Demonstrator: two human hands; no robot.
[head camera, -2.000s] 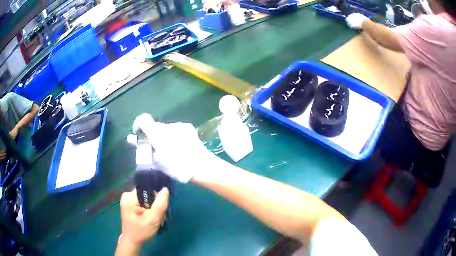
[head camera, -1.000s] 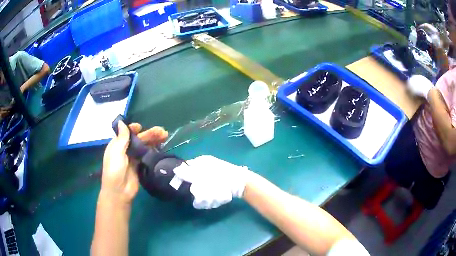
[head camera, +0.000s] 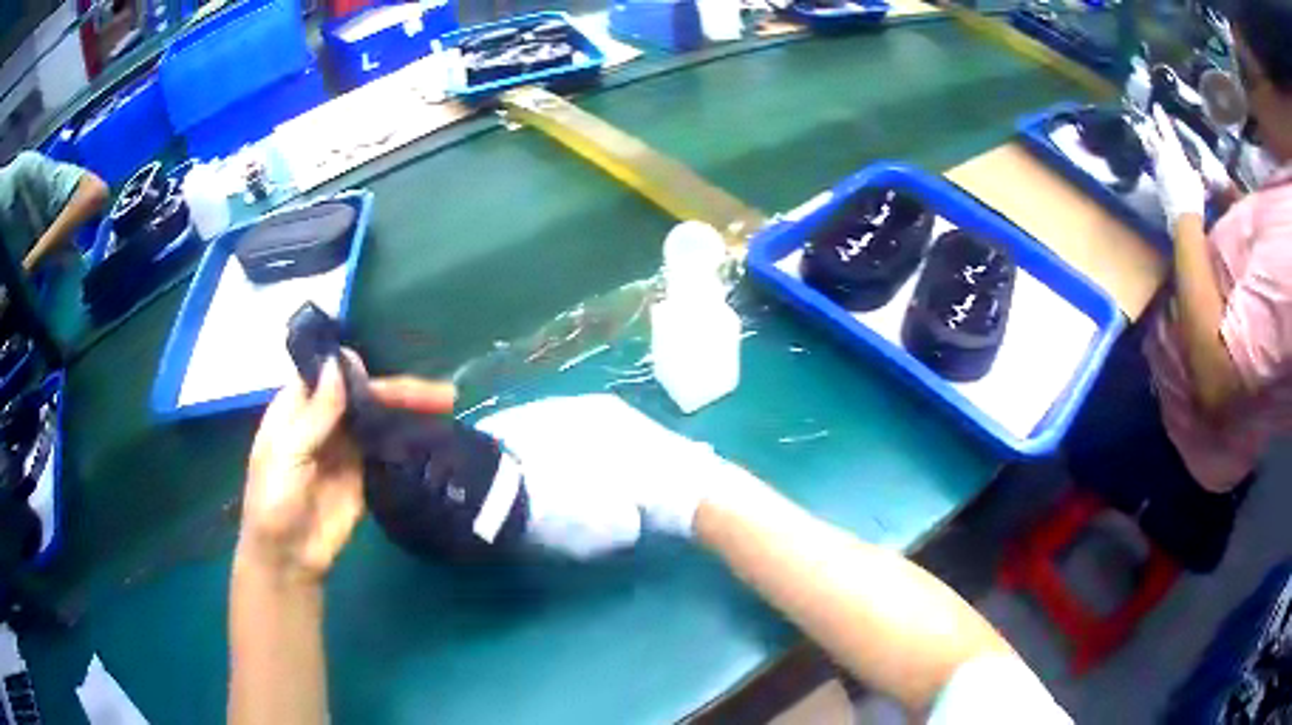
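The black headphones (head camera: 432, 482) are held above the green bench, their headband end pointing up and left. My bare left hand (head camera: 301, 460) grips them near the headband, thumb and fingers around it. My right hand (head camera: 595, 475), in a white glove, is on the right side of the ear cup. A small white cloth (head camera: 497, 497) lies against the ear cup at the gloved fingertips. The gloved fingers are partly blurred, and the far side of the headphones is hidden.
A white bottle (head camera: 694, 333) stands beyond my right hand. A blue tray with a black case (head camera: 295, 242) is at left. Another blue tray (head camera: 1053, 438) holds two black oval cases at right. A yellow bar (head camera: 631, 167) crosses the belt. A person in pink is at right.
My left hand has gone from the ear cup's lower end to the headband. The headphones are turned, headband now up-left. My gloved hand has moved from the top end to the ear cup.
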